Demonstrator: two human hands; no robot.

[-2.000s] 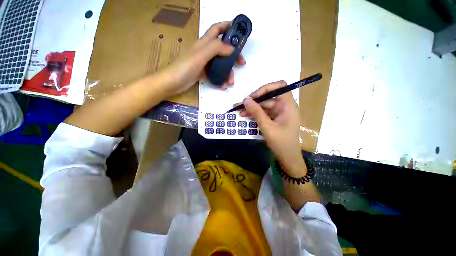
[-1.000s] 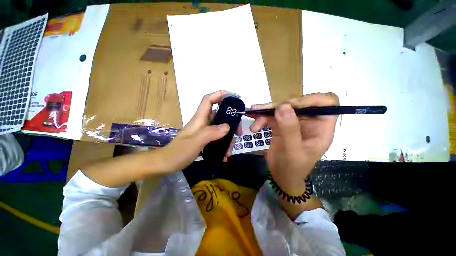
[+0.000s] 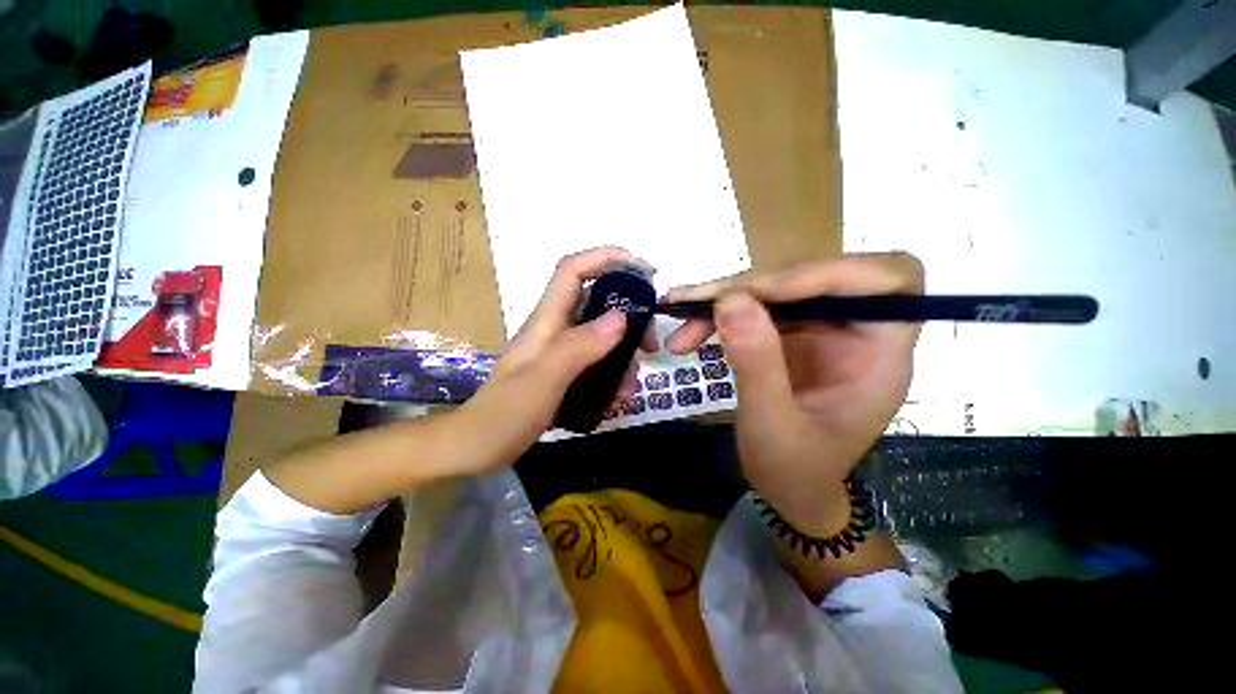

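My left hand holds the black device housing, its end face with pale marks turned up and my thumb beside the marks. My right hand holds the black tweezers nearly level, handle to the right, tips at the right edge of the device's end face. Whether the tips grip a sticker is too small to tell. The white sticker sheet lies tilted behind my hands, mostly bare. Dark stickers show along its near edge, partly hidden by my hands.
Brown cardboard mat lies under the sheet. The white board is at right. A full sticker sheet and a printed carton panel are at left. Shiny film runs along the near edge. Another person's sleeve shows at far left.
The device came down from over the sheet toward me, and its end face turned up. The tweezers left the sticker rows for that face. Lately my left thumb moved up to the marks.
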